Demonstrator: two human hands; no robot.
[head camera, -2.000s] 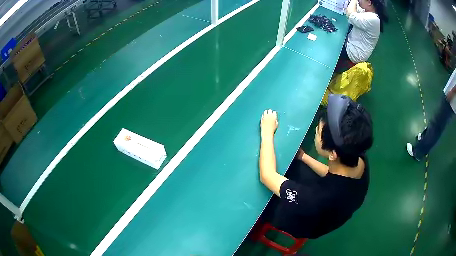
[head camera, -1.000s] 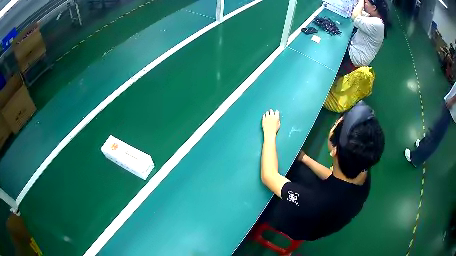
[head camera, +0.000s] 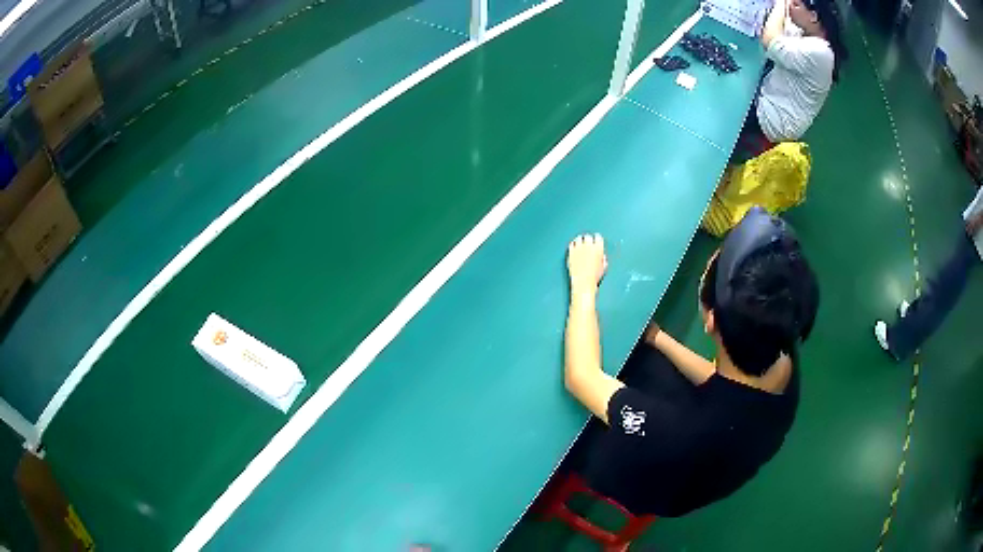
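A long white product box (head camera: 249, 363) with a small orange-red print lies on the green conveyor belt (head camera: 356, 253), left of the near white rail (head camera: 415, 297). Nothing touches the box. Neither of my hands shows clearly. A small skin-coloured sliver is cut off by the bottom edge over the bench; I cannot tell what it is.
A person in black (head camera: 690, 431) sits on a red stool (head camera: 587, 515), one hand on the green bench (head camera: 485, 377). Beyond are a yellow bag (head camera: 771, 183), another seated person and dark parts (head camera: 709, 52). Brown cartons (head camera: 43, 232) stand left; a leg shows far right.
The white box has moved down and left in the picture, along the belt. The seated person's head has shifted slightly. The skin-coloured sliver has appeared at the bottom edge.
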